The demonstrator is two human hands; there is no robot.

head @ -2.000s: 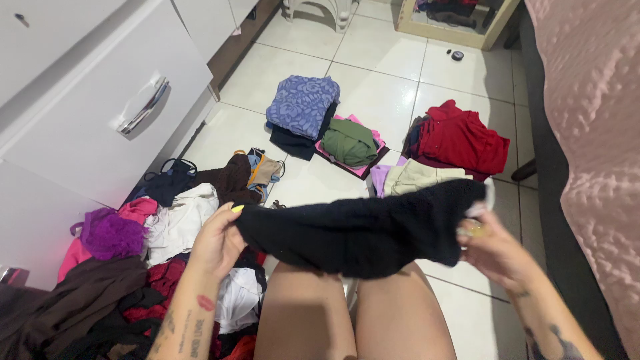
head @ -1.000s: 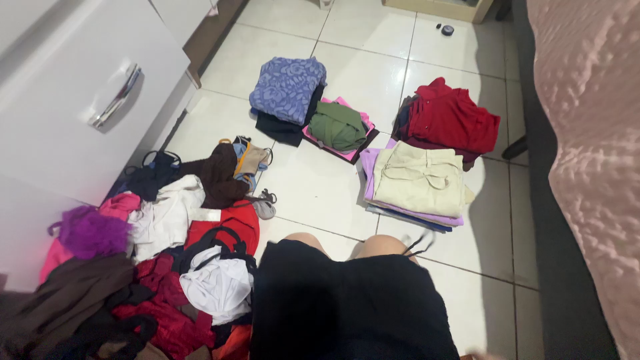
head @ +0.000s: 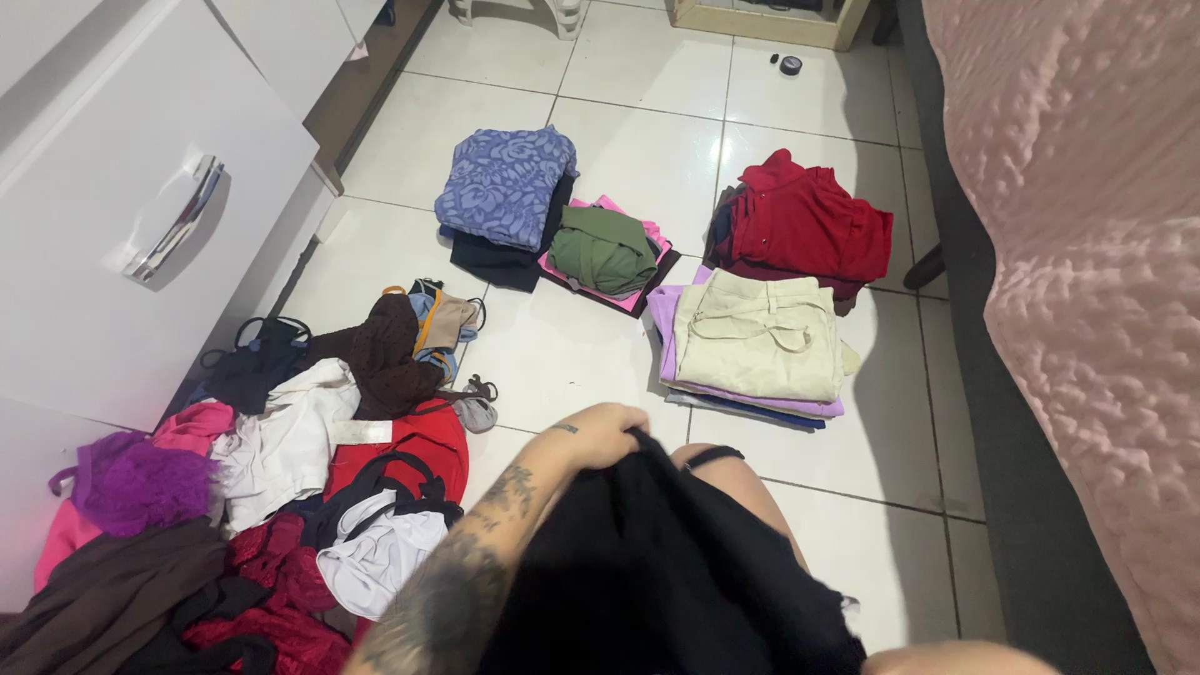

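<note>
A black cloth garment (head: 656, 572) lies over my lap and thighs, with a thin black strap showing by one knee. My left hand (head: 609, 436) pinches its upper edge, the tattooed forearm reaching in from the lower left. At the bottom right edge, a blurred bit of my right hand or wrist (head: 956, 659) shows beside the garment; its fingers are hidden. Beyond my knees sits a folded stack topped with cream trousers (head: 759, 337). Farther off are a stack with red clothing (head: 811, 225), a green folded garment (head: 603, 251) on pink cloth, and a blue patterned garment (head: 506, 187).
A loose heap of clothes, with a white garment (head: 281, 450) and a purple lacy one (head: 141, 483), lies at the left against white drawers (head: 141, 206). A pink quilted cover (head: 1106, 281) hangs at the right. A small round black object (head: 790, 66) lies on the tiles.
Two seconds ago both hands held the black garment stretched out in the air; now it lies over my lap. My left hand has come back into view, gripping its edge.
</note>
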